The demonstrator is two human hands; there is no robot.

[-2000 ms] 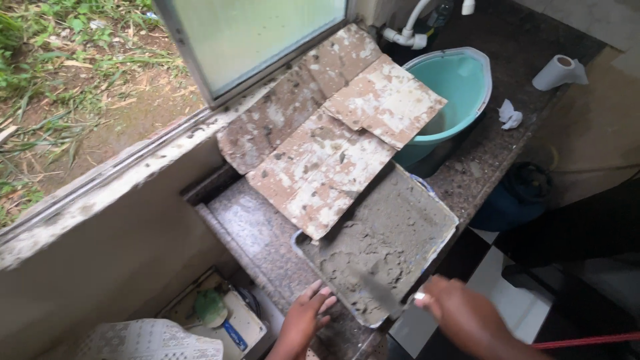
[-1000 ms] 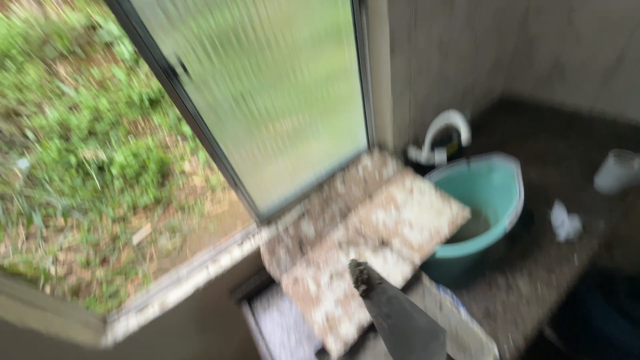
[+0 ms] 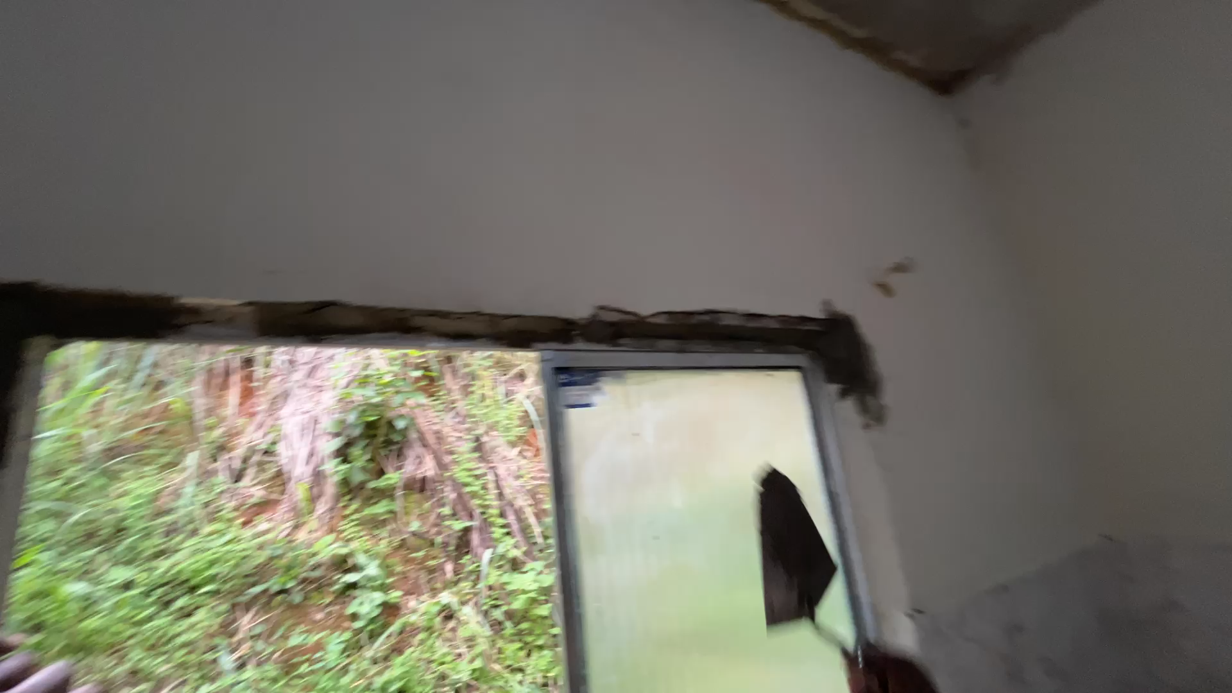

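Observation:
My right hand point(image 3: 890, 671) shows at the bottom edge, right of centre, closed around the handle of a pointed masonry trowel point(image 3: 794, 553). The dark blade stands tip up in front of the frosted glass window pane point(image 3: 674, 520). Only the blurred fingers of my left hand point(image 3: 37, 671) show in the bottom left corner, and what they touch or hold cannot be seen. Above the window runs a rough dark strip of mortar point(image 3: 404, 323), with a dark patch point(image 3: 852, 361) at the upper right corner of the frame.
The metal window frame point(image 3: 566, 529) stands between the pane and the left opening, through which a green slope point(image 3: 289, 539) shows. A pale wall point(image 3: 433, 164) spans the area above. The adjoining wall point(image 3: 1107, 337) lies to the right, greyer at its lower part.
The view has swung up from the counter, mortar tray and basin to the top of the window. The trowel, low over the tray at first, is now raised before the glass.

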